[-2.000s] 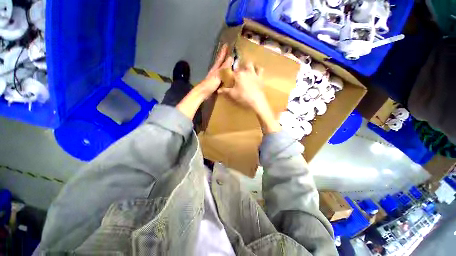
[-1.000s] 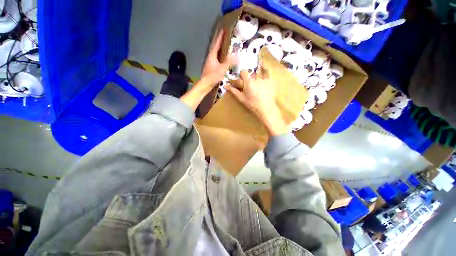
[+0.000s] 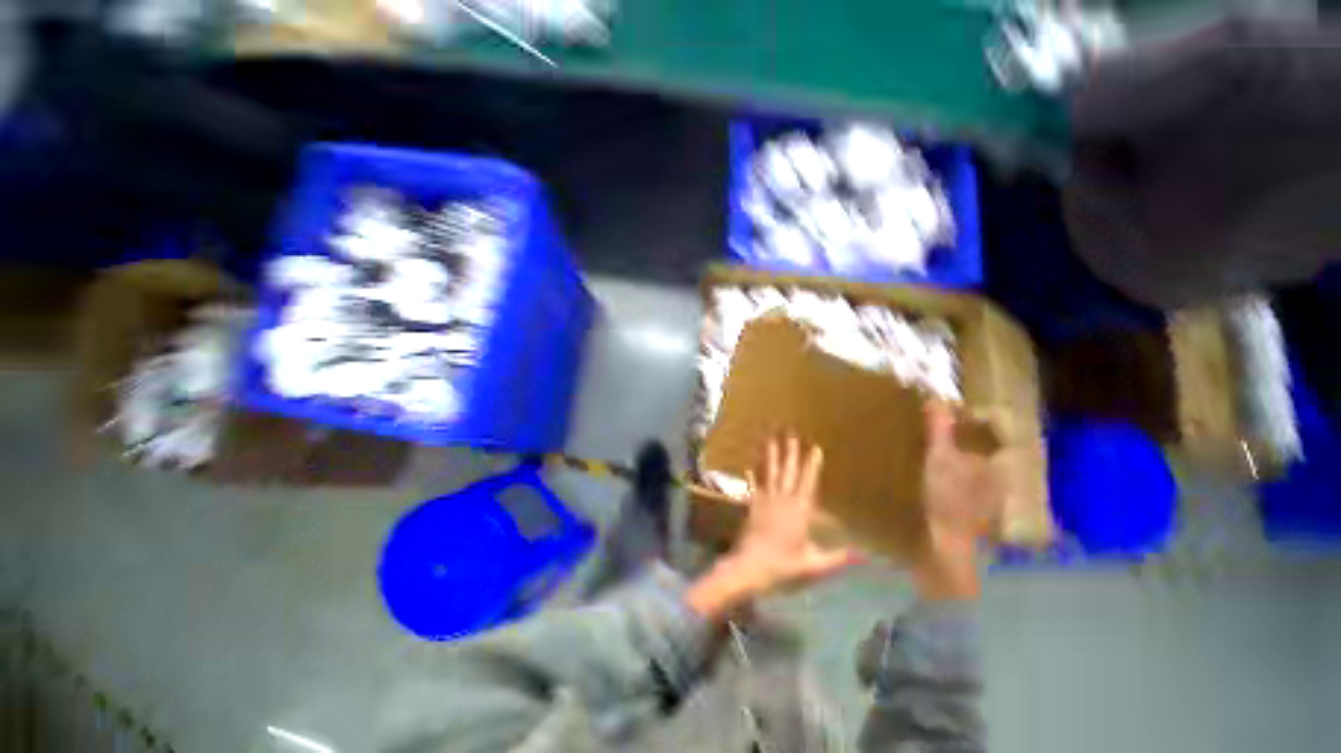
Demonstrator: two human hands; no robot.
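Note:
The frame is blurred. An open cardboard carton [image 3: 1018,419] stands in front of me, holding many white shells [image 3: 890,341]. A brown cardboard sheet or flap [image 3: 824,405] lies over much of the shells. My left hand [image 3: 784,515] is spread with its palm down on the sheet's near left part. My right hand [image 3: 963,486] is at the sheet's right edge, near the carton's right wall; its fingers are blurred, and whether they grip is hard to tell.
Blue bins with white parts stand behind the carton [image 3: 959,221] and to the left [image 3: 544,316]. Blue stools are on the floor, left [image 3: 441,574] and right [image 3: 1113,486]. Another carton [image 3: 111,316] is far left. A green surface [image 3: 735,62] runs along the back, with a person [image 3: 1199,162] at right.
The view has swung and now shows the green surface. The sheet lies flatter over the shells. My left hand has come off the carton's left side; my right hand has moved right.

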